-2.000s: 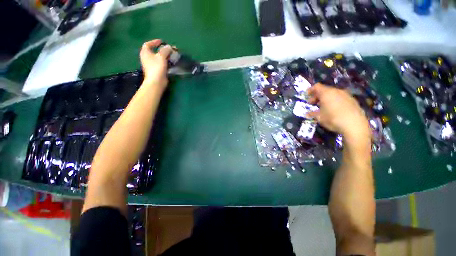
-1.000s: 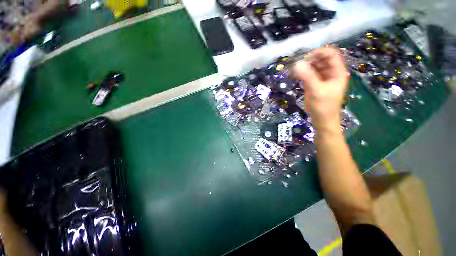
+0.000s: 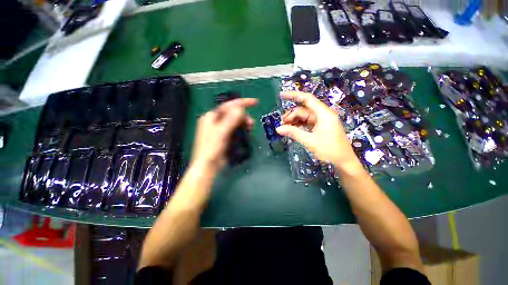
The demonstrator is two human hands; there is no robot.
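Note:
My left hand (image 3: 220,131) is over the middle of the green mat, its fingers around a black phone housing (image 3: 239,146) that shows above and below the fingers. My right hand (image 3: 312,125) is just right of it and pinches a small dark-blue patterned circuit board (image 3: 272,129) between thumb and fingers, at the left edge of the board pile. The board and the housing are apart. The pile of circuit boards (image 3: 380,118) with round discs lies on a clear plastic tray (image 3: 303,170) to the right. Any lead wires on the held board are too small to tell.
A glossy black blister tray (image 3: 100,136) lies at left. Beyond the pale rail (image 3: 239,73), a part-built phone (image 3: 167,55) lies on the green strip. Black housings (image 3: 384,25) and a dark slab (image 3: 304,25) lie on the upper-right white surface. A second board pile (image 3: 479,114) lies far right.
The view has swung back from its tilt. My left hand has come from the lower left edge to mid-mat with a housing. My right hand has moved left from the pile with a board.

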